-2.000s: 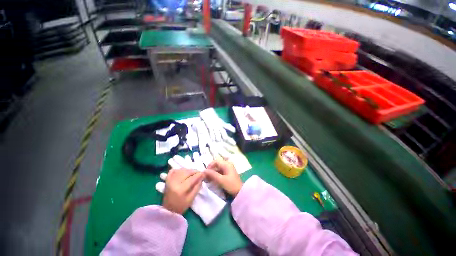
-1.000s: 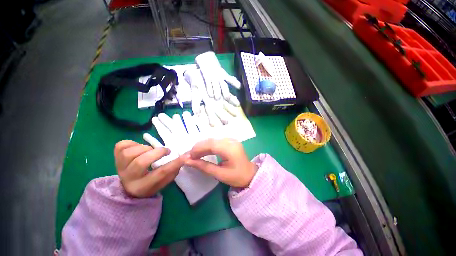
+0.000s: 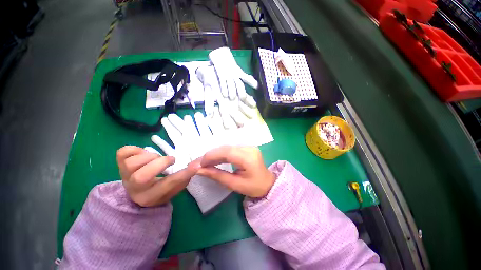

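My left hand [image 3: 149, 176] and my right hand [image 3: 235, 171] are bare and meet at the fingertips above the bench. The right thumb and index finger pinch at the tip of a left finger. Whether something small is between them cannot be seen. White knit gloves [image 3: 225, 71] lie loose in a pile in front of and under the hands, with one grey-white cuff [image 3: 210, 193] below the fingers. A pale yellow sheet [image 3: 259, 132] shows under the gloves.
A black head strap [image 3: 118, 87] lies left on white paper [image 3: 158, 97]. A black tray [image 3: 328, 89] holds a dotted sheet [image 3: 306, 87], a blue item [image 3: 286, 87] and a white-brown piece [image 3: 283, 61]. A yellow tub [image 3: 319, 146], small yellow item [image 3: 356, 191], green conveyor [image 3: 364, 84] and red trays [image 3: 448, 58] are right.
Since the first frame, the view has tilted down and come closer to the bench. The hands stay joined at the fingertips, slightly left of before relative to the gloves. Nothing is visibly picked up.
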